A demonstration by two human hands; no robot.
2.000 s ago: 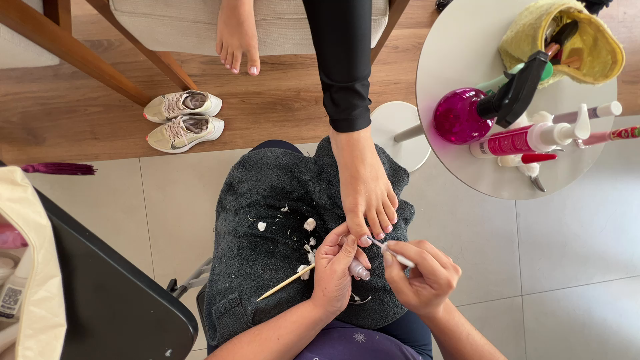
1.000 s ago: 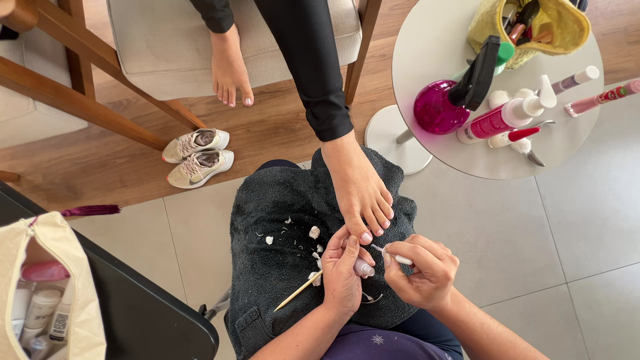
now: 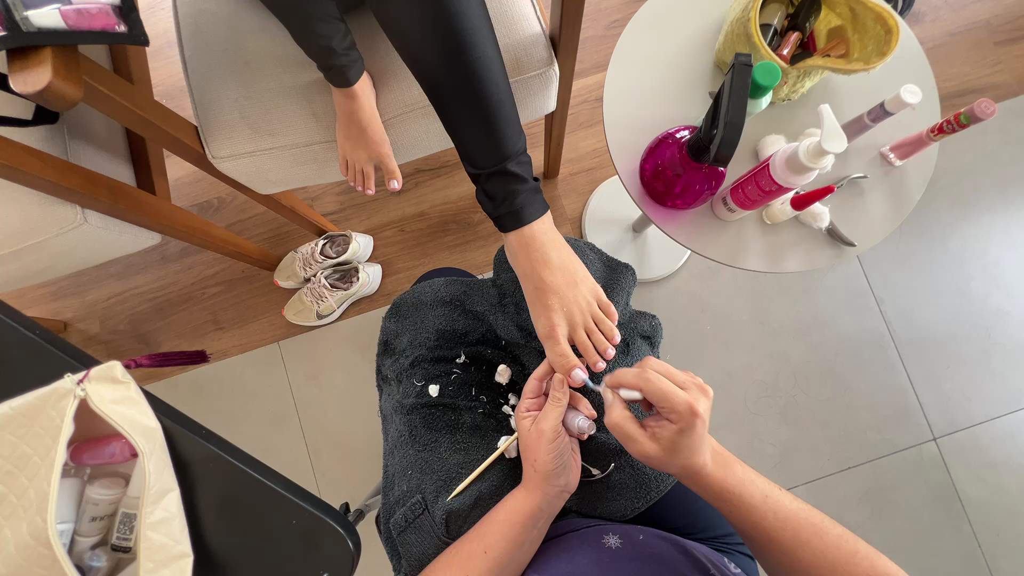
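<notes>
My left hand (image 3: 552, 428) holds an uncapped nail polish bottle (image 3: 579, 423) and touches the big toe of another person's bare foot (image 3: 556, 288). A wooden cuticle stick (image 3: 482, 466) sticks out from under that hand to the lower left. Between the fingers of my right hand (image 3: 660, 410) is a white-handled polish brush (image 3: 628, 394), its tip at the big toenail. The foot rests on a dark towel (image 3: 448, 352) over my lap. Bits of cotton (image 3: 502, 374) and small clippings lie on the towel.
A round table (image 3: 640, 80) at upper right bears a magenta spray bottle (image 3: 680, 176), a pump bottle (image 3: 756, 188), metal tools and a yellow pouch (image 3: 864, 40). Sneakers (image 3: 332, 292) stand by a chair (image 3: 264, 96). A cream bag (image 3: 152, 472) of bottles lies on a black surface (image 3: 256, 512) at left.
Both hands stay at the big toe, with the bottle and brush held throughout. The view has shifted, showing more of the chair.
</notes>
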